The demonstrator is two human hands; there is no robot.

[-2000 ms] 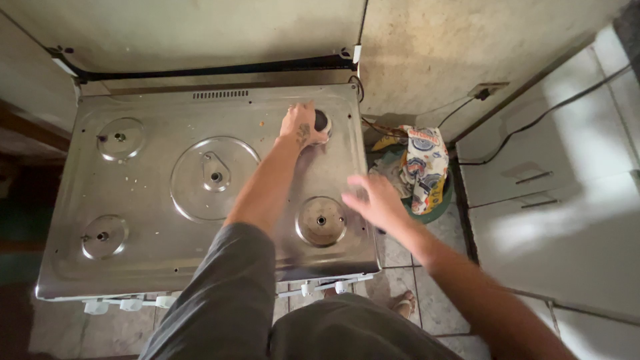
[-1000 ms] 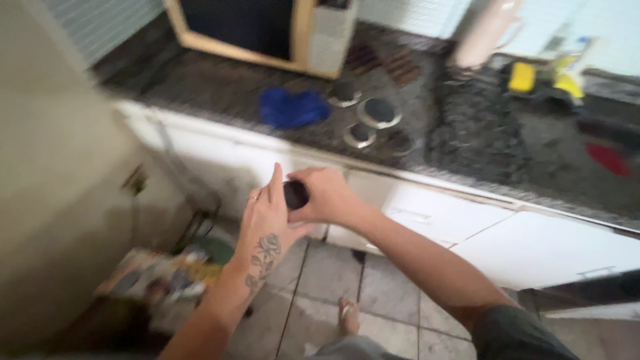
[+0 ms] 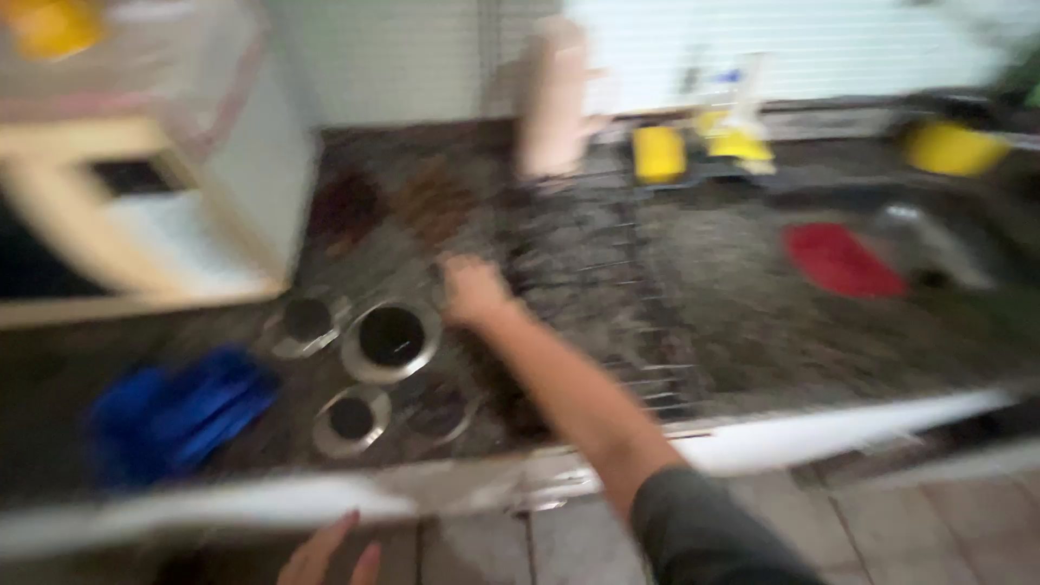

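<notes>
My right hand (image 3: pixel 475 291) reaches over the dark stone countertop, just right of a large round stove burner with a black cap (image 3: pixel 392 336). Blur hides whether its fingers hold anything. Around that burner lie a smaller burner (image 3: pixel 307 320) to the left, another small one (image 3: pixel 351 418) in front, and a dim round part (image 3: pixel 439 408) at its front right. My left hand (image 3: pixel 331 556) shows only its fingers at the bottom edge, apart and with nothing seen between them.
A blue cloth (image 3: pixel 183 414) lies left of the burners, near a wood-framed box (image 3: pixel 252 236). Black grates (image 3: pixel 585 284) lie right of my arm. Behind stand a pink container (image 3: pixel 555 101) and a yellow sponge (image 3: pixel 659 154). A red item (image 3: pixel 843 260) lies near the sink.
My hands, together around a round black part one second ago, are now apart; the right reaches over the countertop, the left is low. The view has swung from the stove to the counter.
</notes>
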